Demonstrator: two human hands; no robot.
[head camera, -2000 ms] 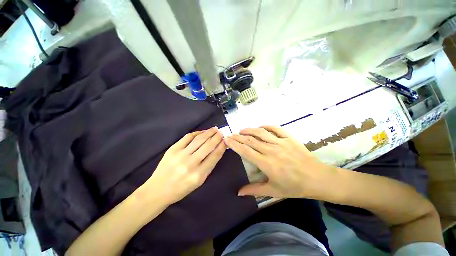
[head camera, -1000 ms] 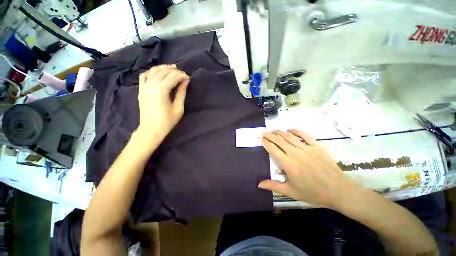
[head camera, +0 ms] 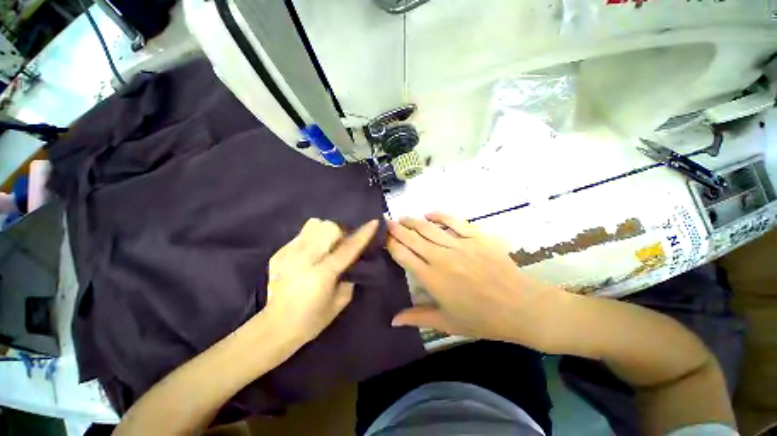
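A large dark plum-black garment lies over the left of the table, its right edge running to the presser foot. My left hand rests on the cloth, index finger extended to the edge just below the foot. My right hand lies flat at the same edge, palm down, fingertips touching the cloth border beside my left index fingertip. Neither hand visibly grips the cloth. The white label is not visible now; whether it is under the fingers I cannot tell.
The cream machine head spans the back. A clear plastic bag lies right of the needle. Snips lie at the right by a recessed parts tray. Dark cloth is below the table beside a cardboard box.
My left hand has come from the upper left of the cloth to its right edge by the foot. The white label seen at the edge no longer shows. The view has shifted.
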